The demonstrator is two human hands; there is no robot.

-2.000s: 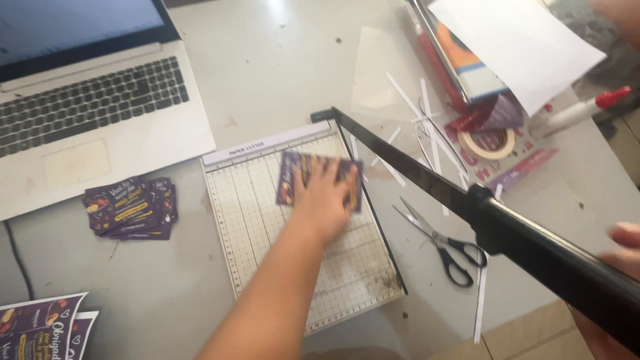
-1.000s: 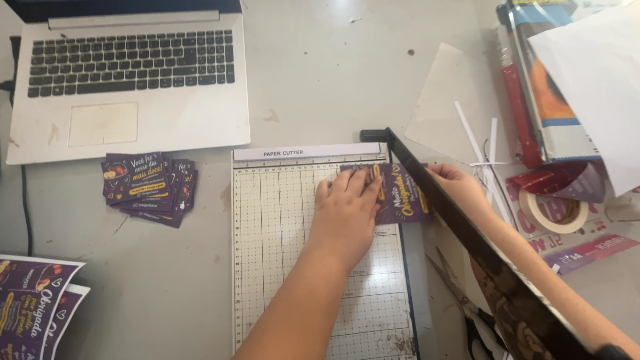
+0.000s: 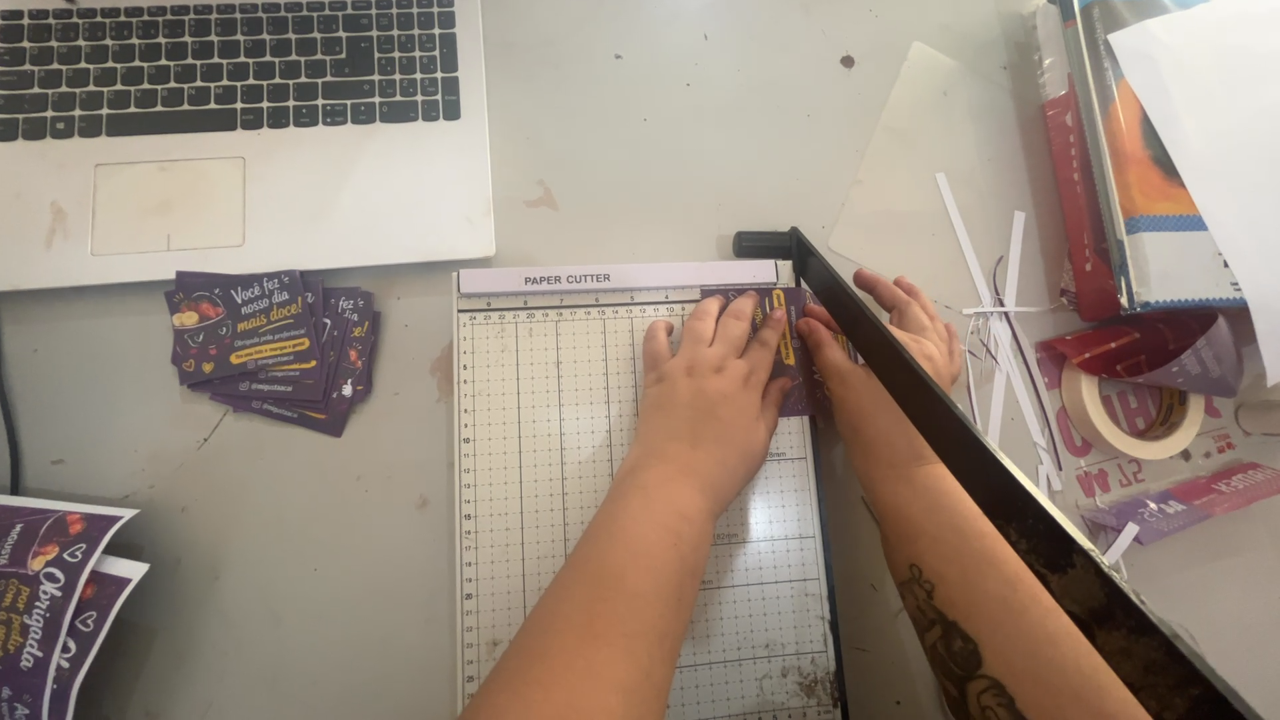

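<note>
A purple printed card [image 3: 797,390] lies across the right edge of the paper cutter's gridded board [image 3: 560,480], near its top. My left hand [image 3: 715,370] presses flat on the card with fingers spread. Reaching under the raised black cutter blade arm [image 3: 950,430], my right hand [image 3: 880,340] touches the card's right part with thumb and a fingertip, its other fingers spread; whether it pinches the card is partly hidden. A pile of cut purple cards [image 3: 270,350] rests left of the cutter.
A laptop [image 3: 300,190] is at the upper left, with larger printed sheets [image 3: 40,610] below. To the right are white paper strips [image 3: 1003,340], a roll of masking tape [image 3: 1130,440], plastic packaging [image 3: 1180,500] and a white sheet [image 3: 1215,130].
My right hand was off the card at the far right two seconds ago, then came to the card's right side. My left hand has stayed on the card. The view has shifted.
</note>
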